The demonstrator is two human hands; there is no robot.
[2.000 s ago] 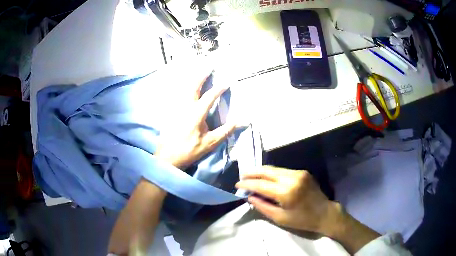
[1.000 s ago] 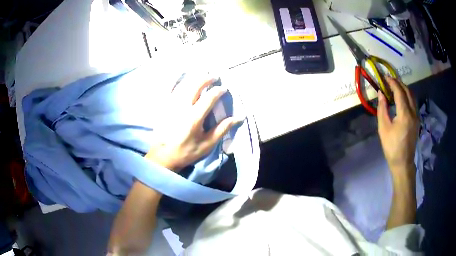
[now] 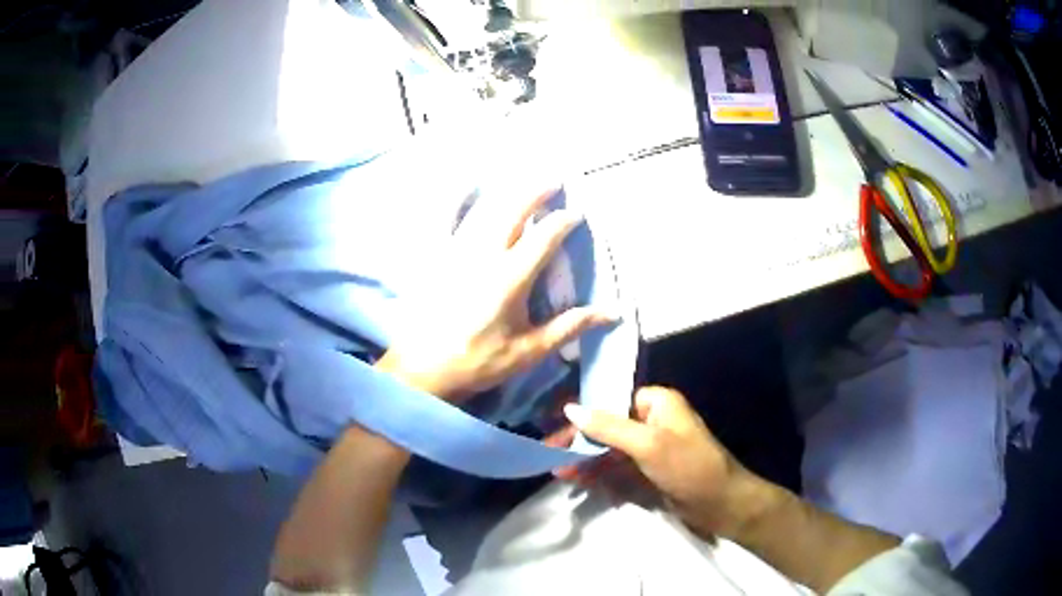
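Observation:
A light blue garment (image 3: 245, 274) lies heaped on the left of the white table, washed out white under the lamp. A long blue band (image 3: 437, 431) runs from it over my left wrist and loops up at the table's front edge. My left hand (image 3: 495, 320) lies on the garment, its thumb and finger around the band's upper part near the table edge. My right hand (image 3: 652, 442) grips the bottom of the band's loop between thumb and fingers, just off the table edge. The fingers under the band are partly hidden.
Metal machine parts (image 3: 495, 64) stand at the top centre. A black phone (image 3: 748, 105) lies right of them, then scissors (image 3: 897, 221) with red and yellow handles, and pens (image 3: 932, 134). Pale cloth pieces (image 3: 908, 431) lie below the table's right side.
My right hand reached to the scissors' handles one second ago and is now back at the band, holding it. The scissors still lie on the table. My left hand stays on the garment.

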